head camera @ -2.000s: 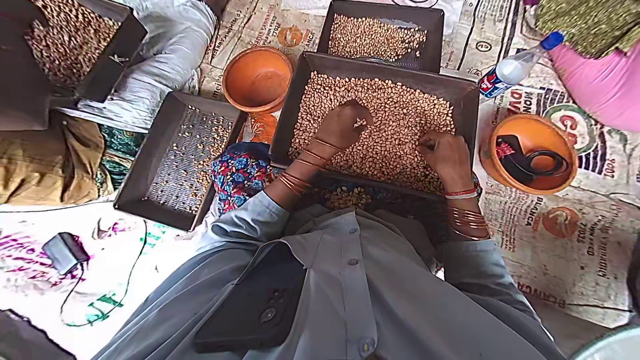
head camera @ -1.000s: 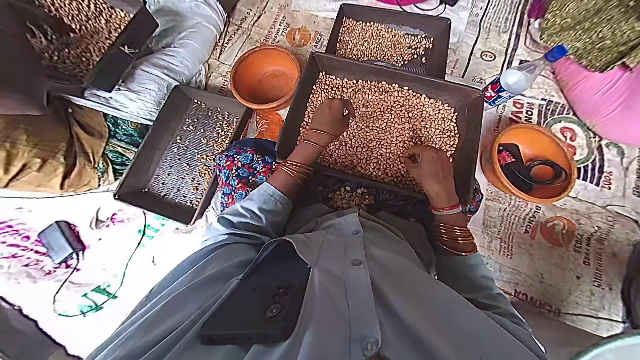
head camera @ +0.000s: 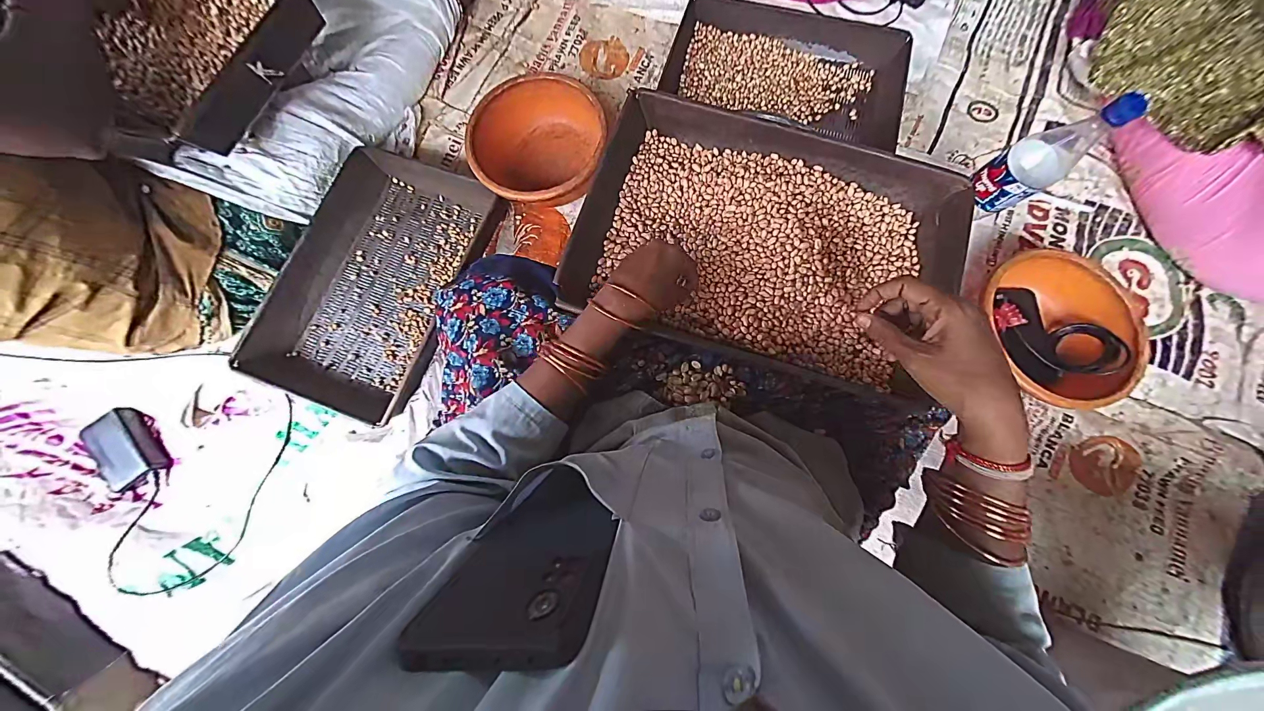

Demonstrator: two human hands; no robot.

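A dark rectangular tray rests across my lap, filled with light brown beans or nuts. My left hand is curled over the tray's near left part; its fingertips are hidden, so what it may hold cannot be seen. Above the right part of the tray is my right hand, thumb and forefinger close together; whether a bean lies between them cannot be told. A small heap of beans sits on the dark cloth in my lap, between my forearms.
A mesh-bottomed tray with scattered beans lies left. Beyond are an orange bowl and another bean tray. An orange bowl holding a black object and a bottle stand right. A black adapter lies left.
My left hand, over the middle of the beans two seconds ago, is now at the tray's near left part. The right hand has moved rightward and lifted away from the beans.
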